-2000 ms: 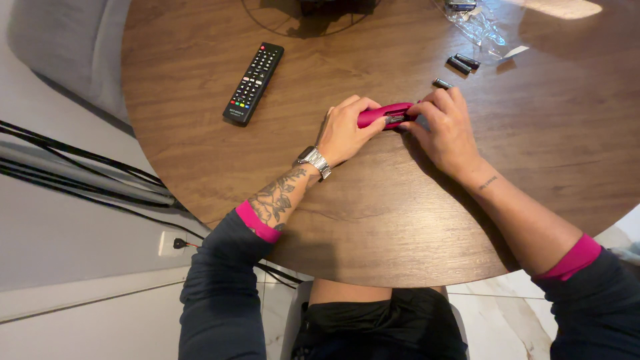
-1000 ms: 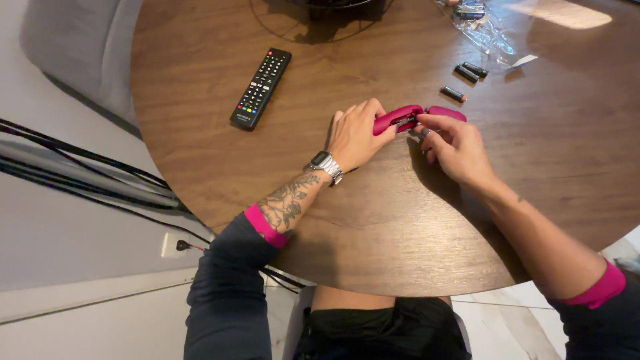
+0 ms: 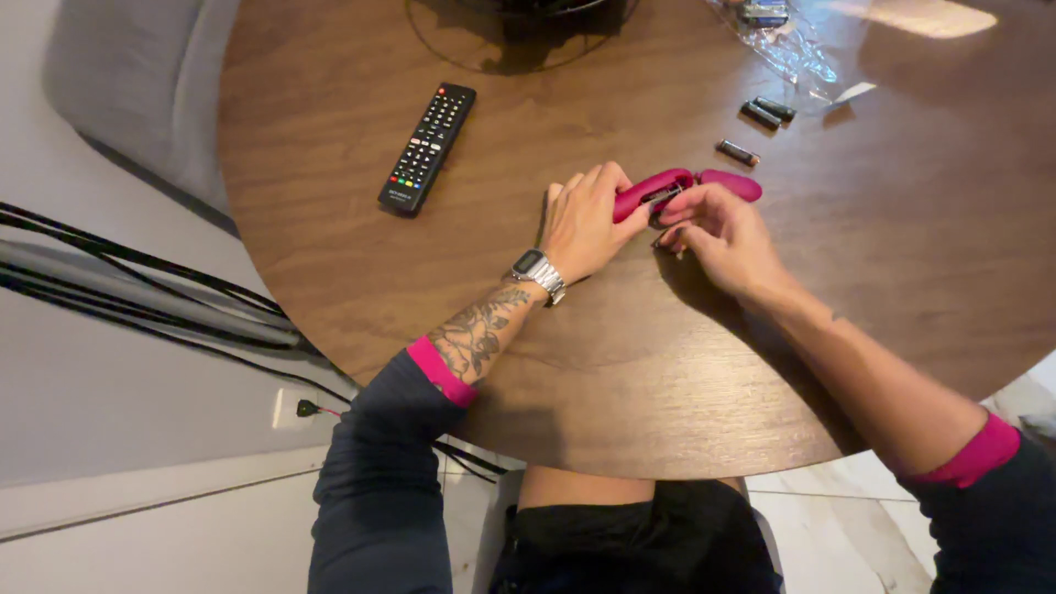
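Note:
My left hand [image 3: 584, 221] grips a magenta handheld case [image 3: 631, 202] whose battery compartment [image 3: 662, 195] is uncovered. A magenta oblong piece [image 3: 730, 184] lies against its right end; whether the two are joined cannot be told. My right hand [image 3: 718, 235] is at the compartment, fingertips bent close to its lower edge; whether something small sits between them is unclear. A single cylindrical battery [image 3: 737, 153] lies just above the magenta piece. Two more batteries [image 3: 767, 113] rest side by side farther back.
A black remote control [image 3: 427, 150] lies on the round wooden table [image 3: 355, 272], left of my hands. Clear plastic packaging [image 3: 796, 62] with batteries [image 3: 765, 13] is at the back right. A dark object on a wire stand [image 3: 528, 25] stands at the back. Black cables [image 3: 148, 301] run beside the table.
The magenta oblong piece now shows beyond my right hand; two seconds ago it was not seen apart there. My right fingers have come away from the single battery's side and bend lower at the compartment.

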